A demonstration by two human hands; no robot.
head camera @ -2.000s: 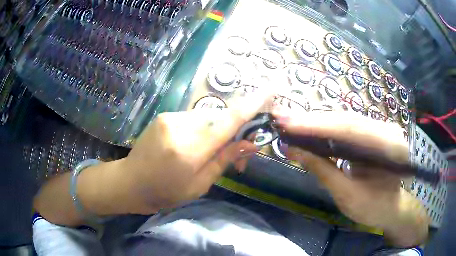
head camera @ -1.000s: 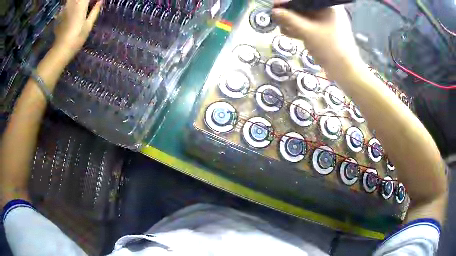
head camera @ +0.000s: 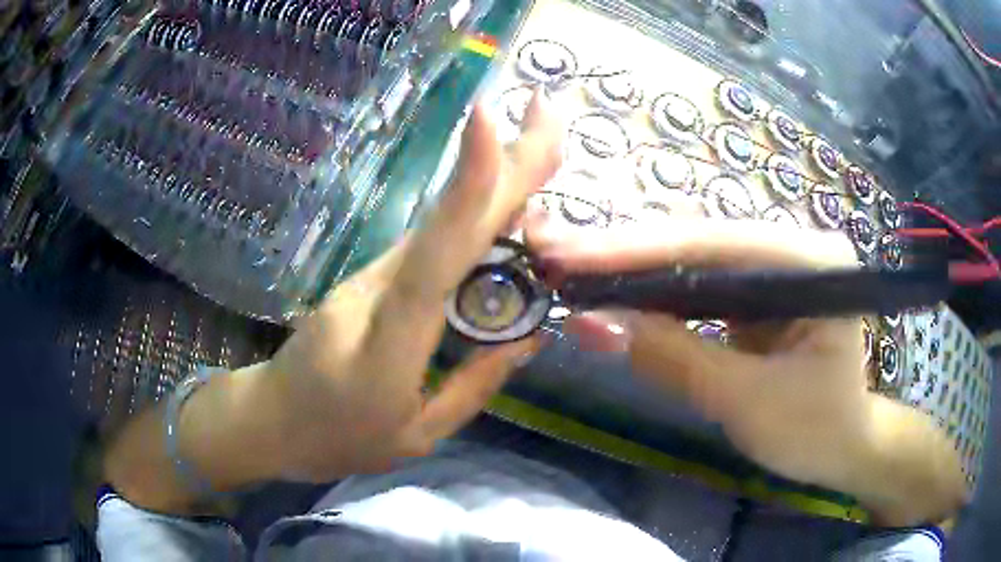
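A small round speaker (head camera: 494, 302) with a pale ring and a brownish shiny centre is held face up between my hands. My left hand (head camera: 362, 329) has its thumb below the speaker's lower edge and its palm at its left side; two fingers point up past it. My right hand (head camera: 757, 351) grips a thick black probe (head camera: 757, 291), a red cable end at its right. The probe's tip end is at the speaker's right edge; the exact contact is hidden by my fingers. Behind, similar speakers (head camera: 676, 114) lie in rows in the front tray, partly hidden by my hands.
At left a clear tray (head camera: 220, 154) holds dark discs packed on edge. Green bench top (head camera: 445, 137) shows between the trays, with yellow edge tape (head camera: 593, 437) in front. A pale sheet with small dark marks (head camera: 953, 379) is at far right. Loose red cable (head camera: 944, 225) lies at upper right.
One second ago my hands were apart, the left over the left tray, the right at the front tray's top. Now both are together near me around a speaker, with the probe pointing left.
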